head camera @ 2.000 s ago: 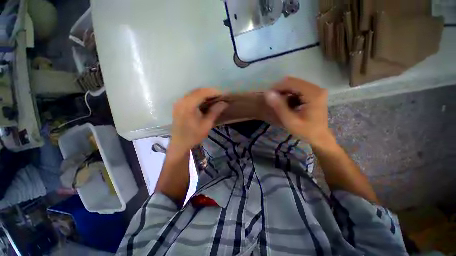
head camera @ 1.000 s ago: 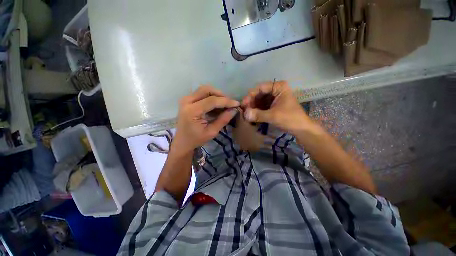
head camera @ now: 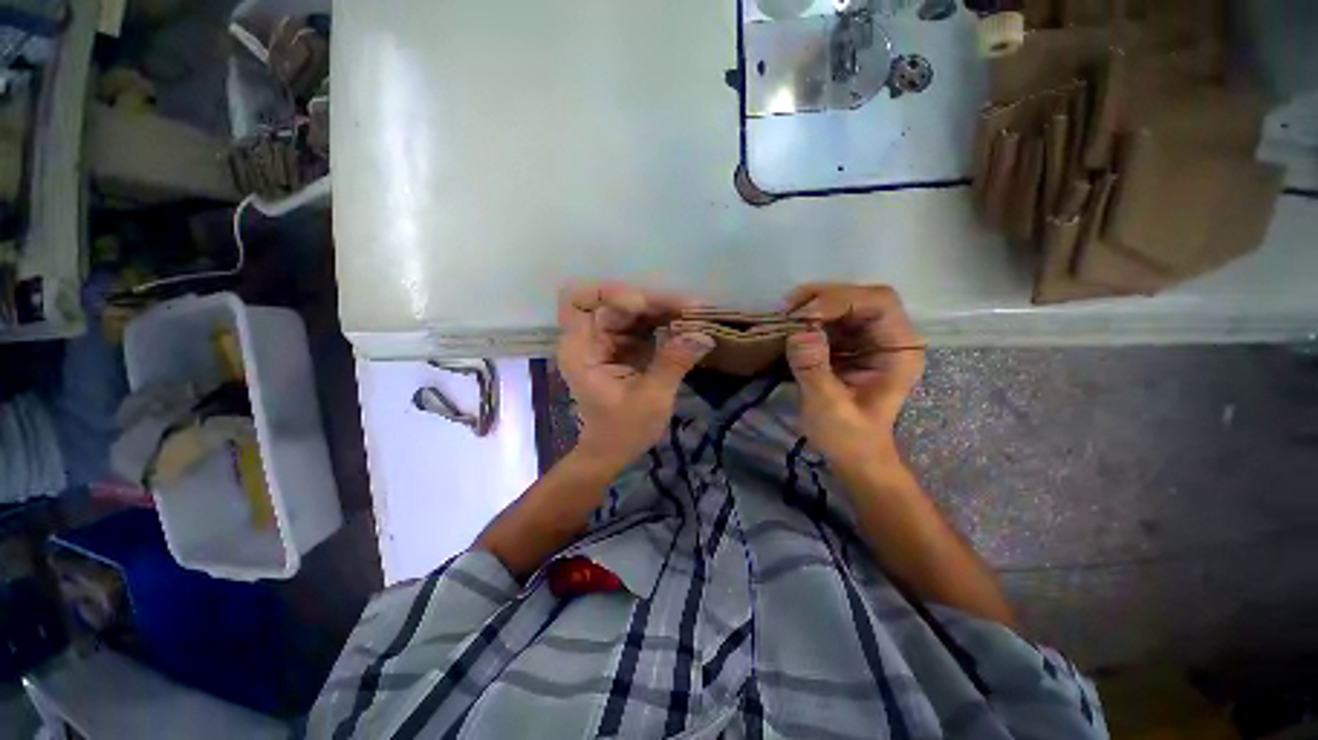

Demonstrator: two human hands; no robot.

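Note:
A brown cut piece is held between my two hands at the front table edge, its upper edge showing as thin folded layers. My left hand pinches its left end between thumb and fingers. My right hand pinches its right end the same way. A stack of brown cut pieces with folded edges lies at the right of the table. The shiny machine bed plate with a dark outline is beyond my hands, with small metal needle-area parts at the top.
The pale table ends in front of my plaid shirt. Below its left end, a white board bears a grey-brown strip loop. A white plastic bin holding scraps stands at the left. A cream knob shows at the top.
My hands were close together with the piece hanging down; now they are farther apart and hold it stretched, its layered edge facing up. The view has shifted, so the table appears farther right.

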